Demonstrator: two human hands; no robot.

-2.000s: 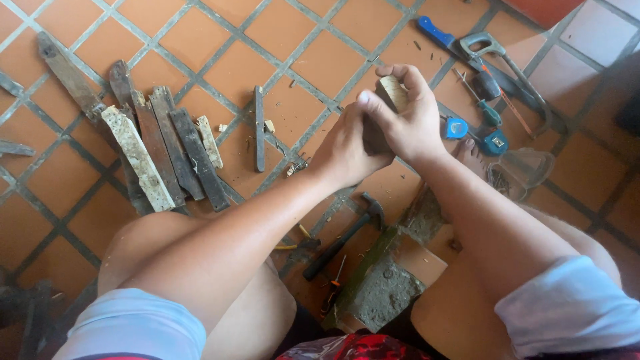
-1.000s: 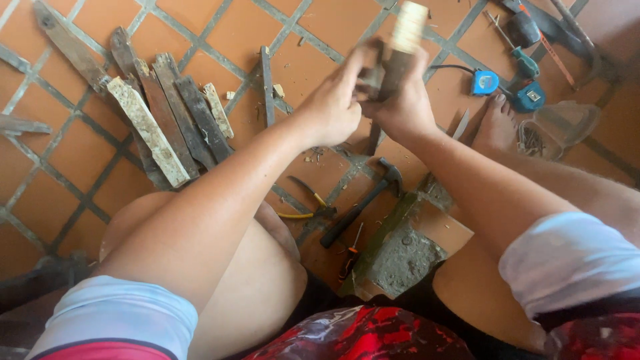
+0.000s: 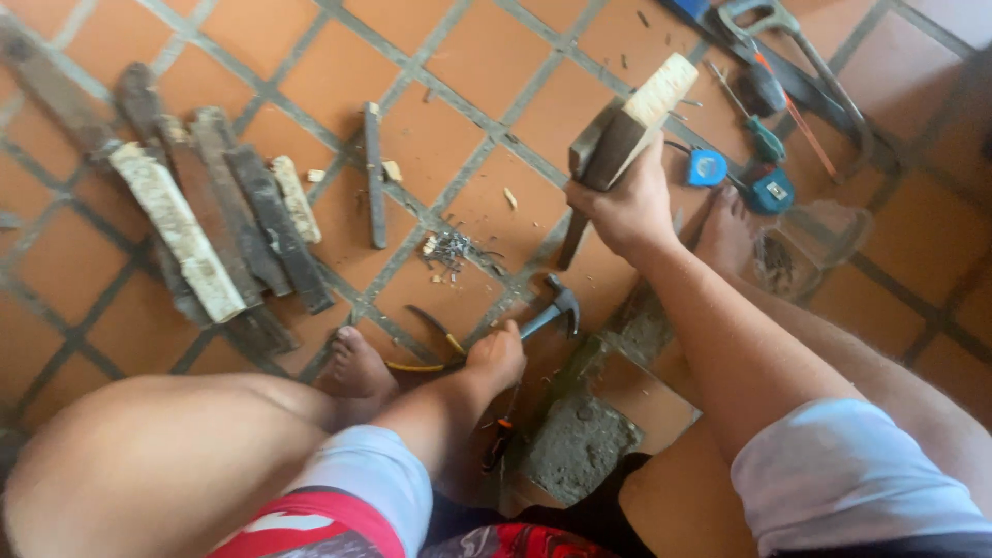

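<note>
My left hand (image 3: pixel 497 355) is down at the claw hammer (image 3: pixel 546 314), closed around its handle just below the head. My right hand (image 3: pixel 632 205) holds up joined wooden pieces (image 3: pixel 620 139): dark weathered wood with a pale, freshly exposed piece at the top end and a narrow dark strip pointing down. Part of the wood is hidden by the fingers. Below my left hand lies a screwdriver with a black and orange handle (image 3: pixel 498 446). Yellow-handled pliers (image 3: pixel 418 366) are partly covered by that hand. A small heap of nails (image 3: pixel 449 246) lies on the tiles between the hands and a thin dark stick (image 3: pixel 374 177).
Several old wood strips (image 3: pixel 252 221) lie at the left. At the right are a hacksaw (image 3: pixel 829 74), a green-handled screwdriver (image 3: pixel 766 139), blue tape measures (image 3: pixel 707 167) and a clear plastic container (image 3: pixel 783 260). A cement-covered block (image 3: pixel 581 446) sits between my legs, near my bare feet.
My left hand has left the wood and moved down to the hammer, which lay on the floor before. My right hand still holds the wood, now farther right.
</note>
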